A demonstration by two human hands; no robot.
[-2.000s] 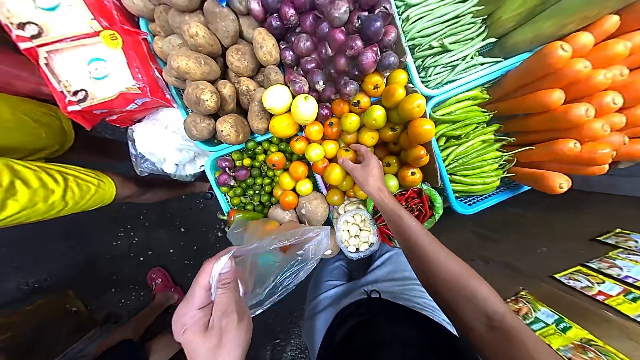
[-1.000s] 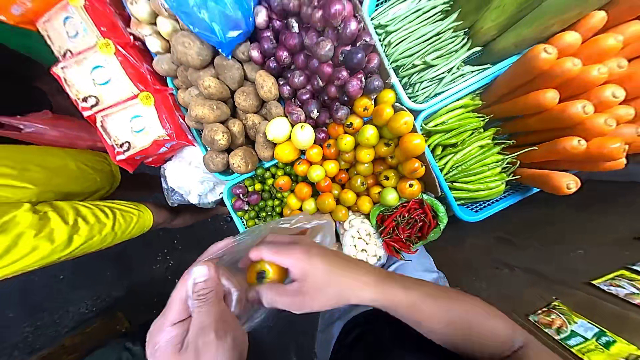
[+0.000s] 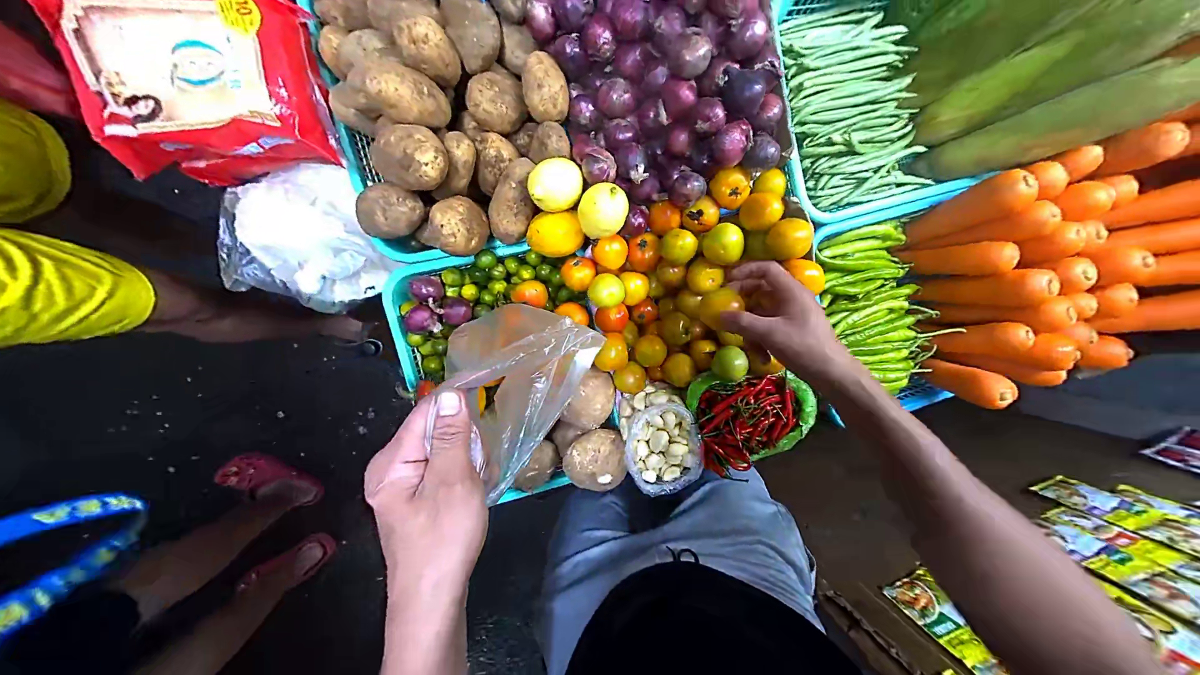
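Observation:
My left hand [image 3: 433,469] pinches the rim of a clear plastic bag [image 3: 534,366] that hangs over the small citrus and some brown root vegetables [image 3: 595,459]. An orange fruit shows through or beside the film. My right hand [image 3: 783,314] is over the pile of yellow and orange tomatoes [image 3: 670,328], its thumb and fingers around a yellow tomato [image 3: 720,307]. Just below that hand are a green tomato [image 3: 729,363] and red chilies [image 3: 750,417] in a green wrapper. Peeled garlic [image 3: 662,445] sits in a clear bag beside the chilies.
Potatoes [image 3: 408,157] and red onions [image 3: 689,53] fill the crates behind. Green beans [image 3: 844,112], green chilies [image 3: 867,300] and carrots [image 3: 994,286] lie to the right. Seasoning packets [image 3: 947,619] are at lower right. Other people's legs [image 3: 75,286] and a white plastic bundle [image 3: 305,230] are at left.
One second ago my right hand held an orange-yellow tomato at the bag; it is now back over the tomato pile, on another one. My left hand still holds the bag.

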